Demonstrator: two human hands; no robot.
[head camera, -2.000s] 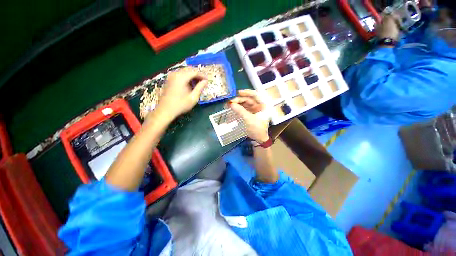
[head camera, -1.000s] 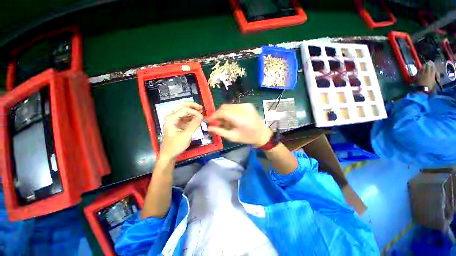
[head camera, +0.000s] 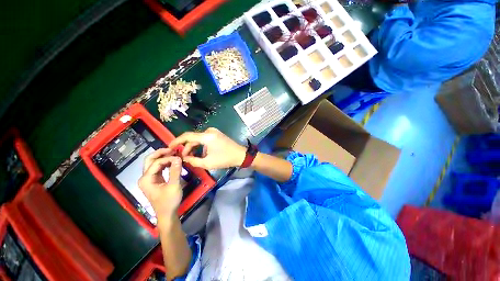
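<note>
A tablet (head camera: 129, 164) lies open in a red frame (head camera: 104, 181) in front of me, its white battery partly covered by my hands. My left hand (head camera: 163, 185) and my right hand (head camera: 215, 151) are over the frame's right side, fingers bent and fingertips close together. Any small part between the fingertips is too small to make out. Cream-and-black parts (head camera: 176, 100) lie in a loose pile beyond the frame. A blue bin (head camera: 253, 70) holds small beige pieces (head camera: 227, 68). An adhesive sheet (head camera: 262, 112) lies below the bin, with thin dark tweezers (head camera: 249, 99) at its upper left.
A white tray (head camera: 297, 68) with dark modules stands right of the bin. An open cardboard box (head camera: 329, 148) is below the bench edge. Stacked red frames (head camera: 60, 236) are at lower left. Another person's blue sleeve (head camera: 425, 46) is at upper right.
Both hands have moved from the bin and adhesive sheet to above the tablet and stay close together there. The view has shifted and tilted between frames.
</note>
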